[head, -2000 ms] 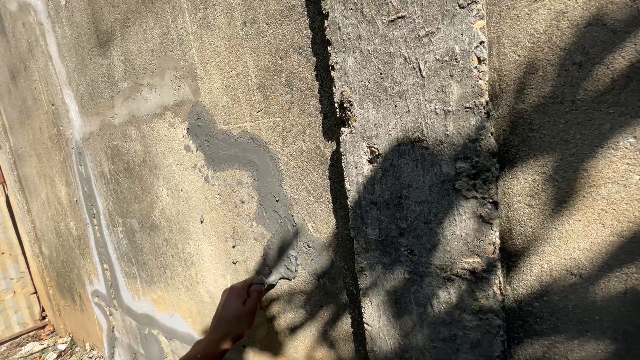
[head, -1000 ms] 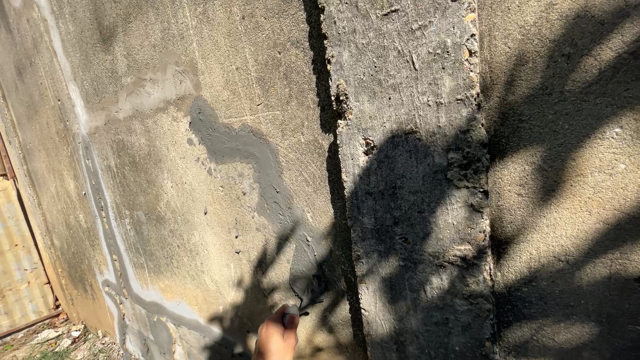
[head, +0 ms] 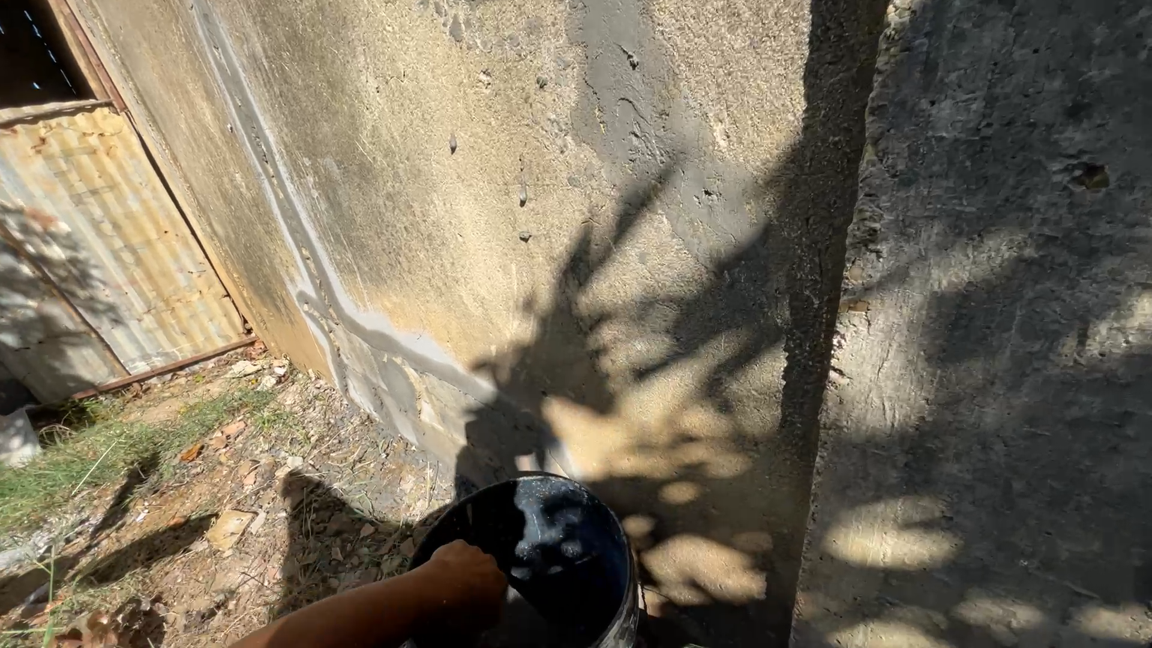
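My left hand point(head: 463, 580) reaches from the bottom edge over the mouth of a black bucket point(head: 630, 576), with its knuckles up. Its fingers are in shadow, and whether they hold a tool cannot be told. The bucket stands at the foot of the concrete wall point(head: 432, 243); its contents are too dark to make out. Above it, a band of fresh grey mortar point(head: 630, 99) runs down the wall, partly under leaf shadows. My right hand is not in view.
A rough concrete pillar point(head: 954, 360) stands out on the right. Mortar-filled cracks point(head: 306, 243) branch down the wall's left part. Corrugated metal sheeting point(head: 153, 234) stands at far left, above stony ground point(head: 225, 504) with grass point(head: 117, 450).
My left hand was at the lower end of the mortar band, with a tool in it two seconds ago. It is now over the bucket. The view has tilted down.
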